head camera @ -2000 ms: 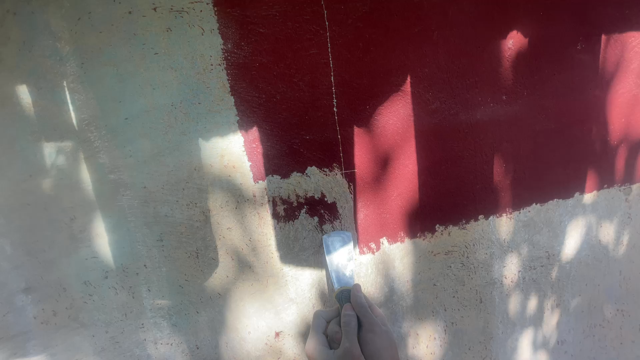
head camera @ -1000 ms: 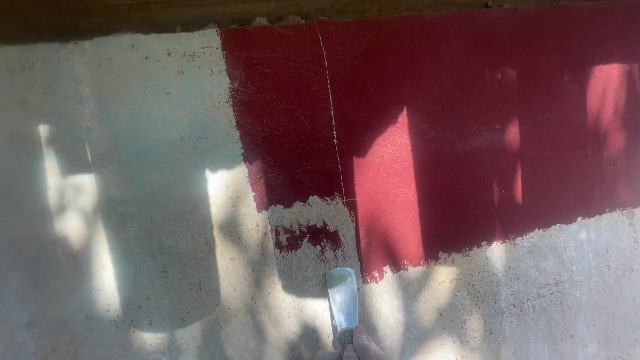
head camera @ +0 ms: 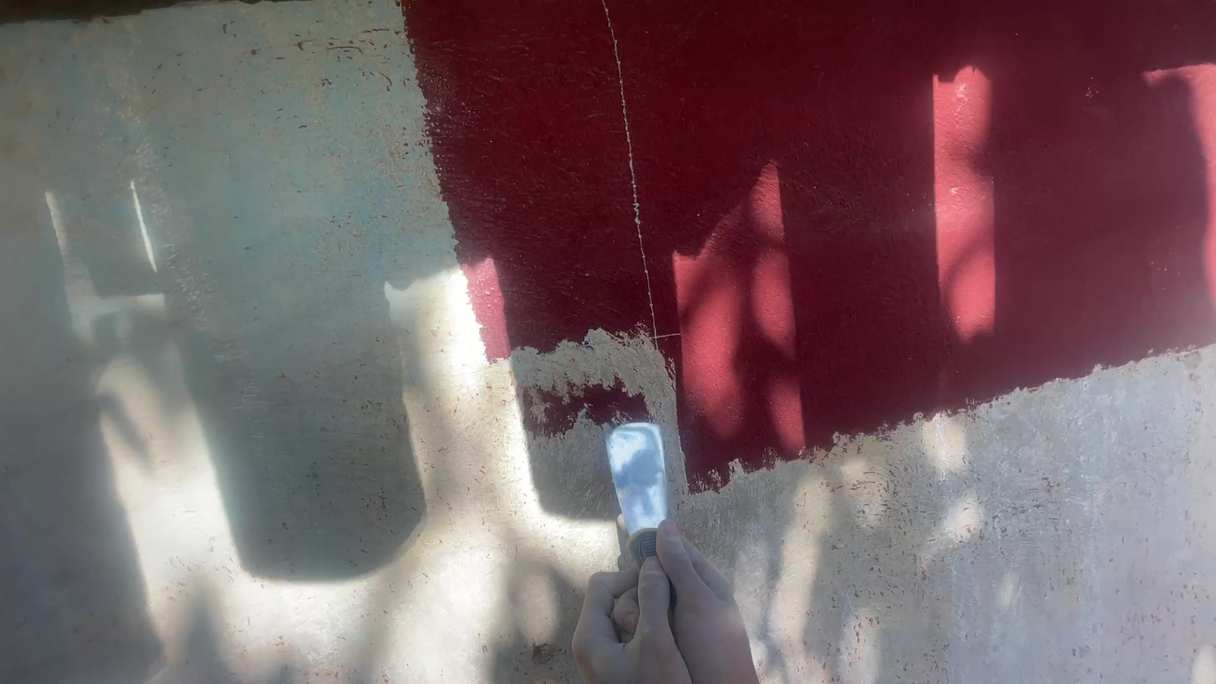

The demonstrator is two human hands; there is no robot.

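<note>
A scraper with a shiny metal blade (head camera: 638, 475) points upward, its blade lying over the lower part of a small scraped patch. Both hands close around its dark handle: my left hand (head camera: 627, 622) on the left side, my right hand (head camera: 703, 608) on the right with a finger along the neck. Just above the blade, a remnant of dark red paint (head camera: 589, 404) sits inside the bare grey patch (head camera: 608, 356). Red paint (head camera: 855, 237) covers the surface above and to the right, with a thin pale scored line (head camera: 634, 180) running down to the patch.
Bare, mottled grey surface (head camera: 304, 190) extends on the left, with more (head camera: 1064, 475) below the rough lower edge of the red. Bright sun patches and shadows cross both areas. A dark edge (head camera: 142, 9) runs along the top left.
The view has shifted. Both hands on the scraper's handle show more fully than one second ago, when only fingertips were at the bottom edge. The red remnant looks smaller than two seconds ago.
</note>
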